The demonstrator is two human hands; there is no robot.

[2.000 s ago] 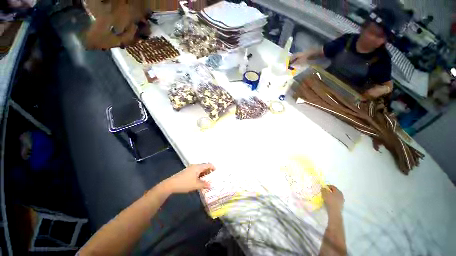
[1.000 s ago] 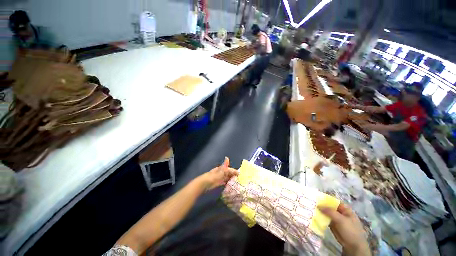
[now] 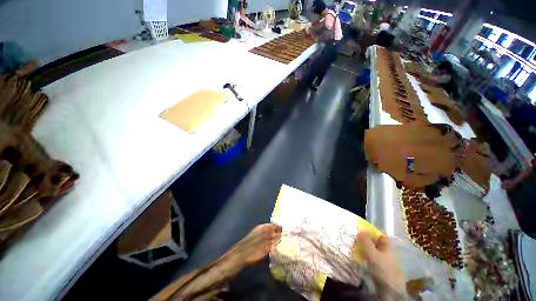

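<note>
A white and yellow sticker sheet (image 3: 317,235) with rows of faint outlined marks is held up at the lower middle of the view, above the dark aisle. My left hand (image 3: 264,242) has its fingers at the sheet's left edge. My right hand (image 3: 379,258) grips the sheet's right side, with the thumb on its front. Both hands are somewhat blurred, and the fingers behind the sheet are hidden.
A long white table (image 3: 117,141) on the left bears a tan panel (image 3: 194,110), a dark tool (image 3: 233,91) and brown bag parts. A stool (image 3: 154,235) stands below. A person (image 3: 329,35) stands farther down the aisle. The right table bears brown panels (image 3: 411,150) and small pieces (image 3: 432,226).
The view has swung from the worktable to the aisle and moved forward along it. The sheet has gone from the table into the air between my hands.
</note>
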